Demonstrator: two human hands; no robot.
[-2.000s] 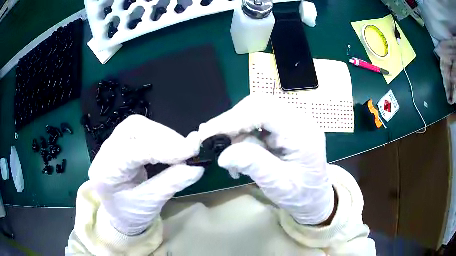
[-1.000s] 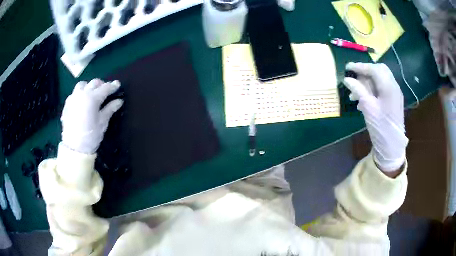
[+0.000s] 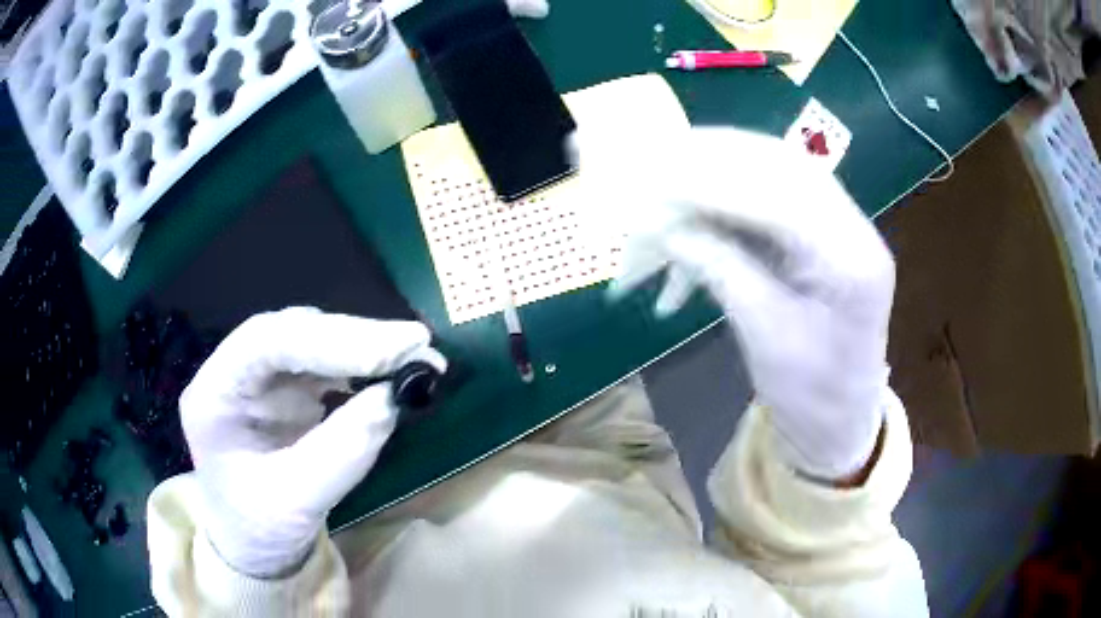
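My left hand [image 3: 296, 417], in a white glove, holds a black moulded part [image 3: 415, 384] between thumb and fingers over the bench's front edge. The part's rounded glossy end faces right. My right hand [image 3: 755, 260], gloved and blurred, is raised over the right side of the dot sticker sheet [image 3: 465, 260]. Its fingertips are too blurred to tell whether it holds anything. A slim tool with a dark end [image 3: 518, 348] lies at the sheet's lower edge. Loose black parts [image 3: 151, 374] lie on the left of the black foam mat [image 3: 284, 260].
A white blister tray [image 3: 157, 97] is upper left, beside a pump bottle [image 3: 377, 91]. A phone [image 3: 501, 103] lies on the sheet. A pink marker [image 3: 724, 59], a white card with a red mark [image 3: 819, 135] and a white cable [image 3: 899, 106] are upper right. Cardboard [image 3: 984, 314] stands right.
My left hand has moved from the loose parts to the front edge and now holds a part. My right hand has moved left from the bench's right side. The view has shifted and turned.
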